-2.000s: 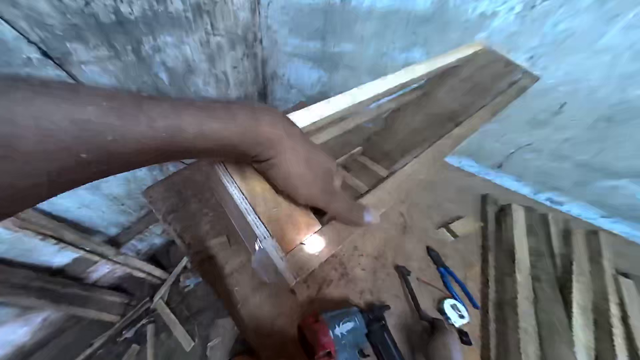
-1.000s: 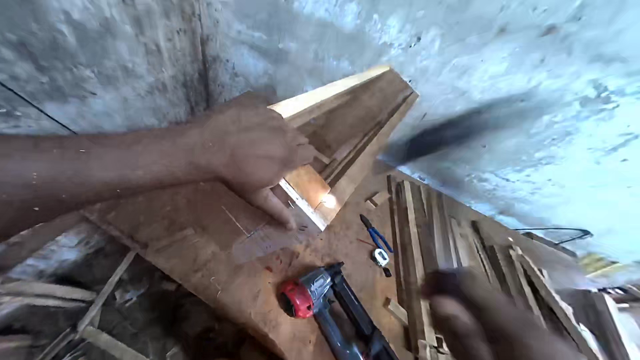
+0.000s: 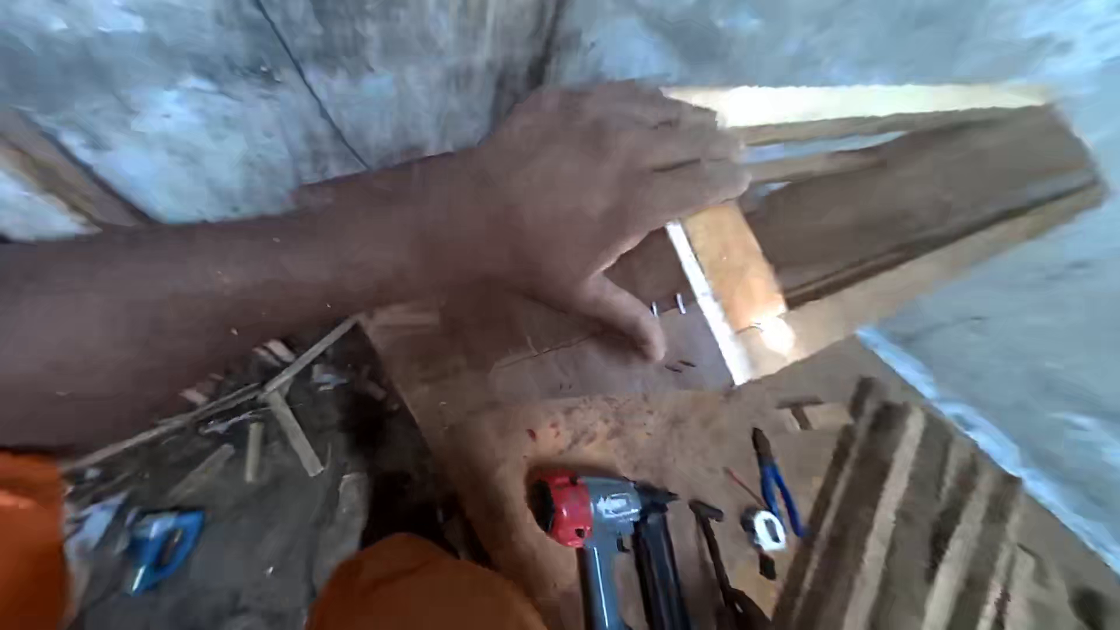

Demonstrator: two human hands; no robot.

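Note:
My left hand (image 3: 604, 184) lies across the near upper corner of a long wooden frame (image 3: 910, 284), its thumb spread apart beside the frame's pale end edge (image 3: 709, 302). Two thin metal staples or nail ends (image 3: 668, 306) show near the thumb. At the bottom edge, my right hand (image 3: 748, 610) is mostly out of view; its dark visible part is around the handle of a hammer (image 3: 713, 534). Left of the hammer lies a red and grey pneumatic nail gun (image 3: 604, 516). Blue-handled pliers (image 3: 777, 486) and a tape measure (image 3: 766, 529) lie on its right.
Wooden strips (image 3: 892, 516) lie side by side at the lower right of the wooden worktop (image 3: 490, 455). A rough wall (image 3: 420, 79) rises behind. Wood scraps (image 3: 293, 433) and a blue tool (image 3: 164, 547) lie on the floor at lower left.
My left thumb was over the frame's near end two seconds ago and is now outside that end. My right hand, blurred over the strips one second ago, is now low beside the nail gun.

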